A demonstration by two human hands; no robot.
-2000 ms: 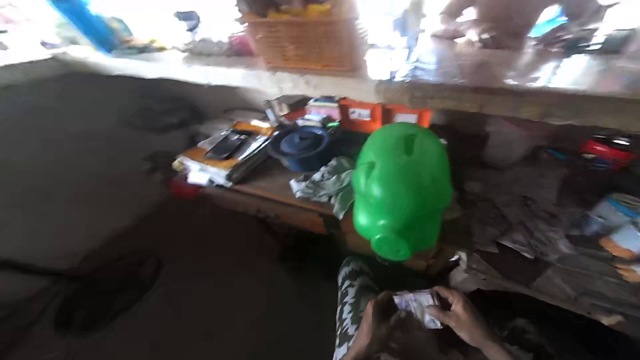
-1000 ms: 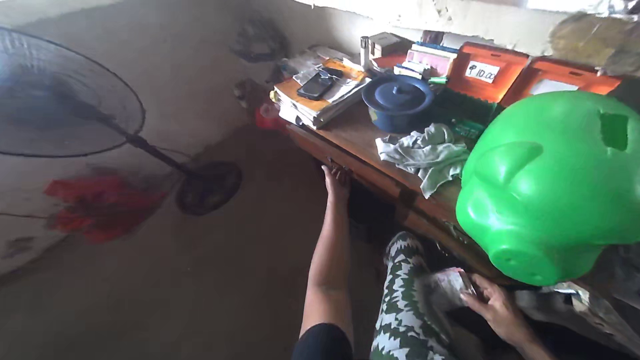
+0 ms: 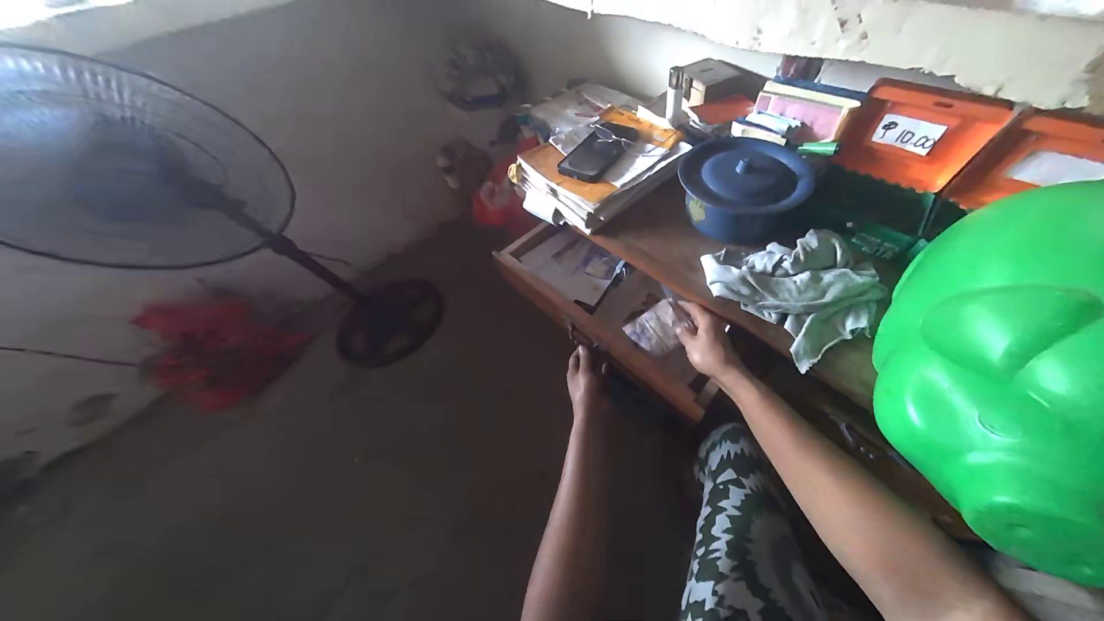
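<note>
A wooden drawer (image 3: 617, 345) stands pulled out from under the desk top (image 3: 655, 250), with papers (image 3: 573, 272) lying inside. My left hand (image 3: 587, 379) is at the metal handle (image 3: 576, 335) on the drawer's front; its fingertips are partly hidden, so its grip is unclear. Over the drawer's near part, my right hand (image 3: 707, 343) pinches folded paper banknotes (image 3: 655, 328) between thumb and fingers. Above that hand, a grey cloth (image 3: 802, 285) lies crumpled on the desk top and hangs over its edge.
A green plastic piggy bank (image 3: 1009, 371) fills the right side. A lidded blue pot (image 3: 746, 190), a paper stack (image 3: 595, 198) with a smartphone (image 3: 592, 155), and open orange-lidded boxes (image 3: 923, 138) stand on the desk. A pedestal fan (image 3: 310, 263) and a red plastic bag (image 3: 220, 349) are at left.
The drawer, shut one second ago, is now open. My right hand has moved from above my lap to over the drawer with the banknotes. The view has swung left since the earliest frame.
</note>
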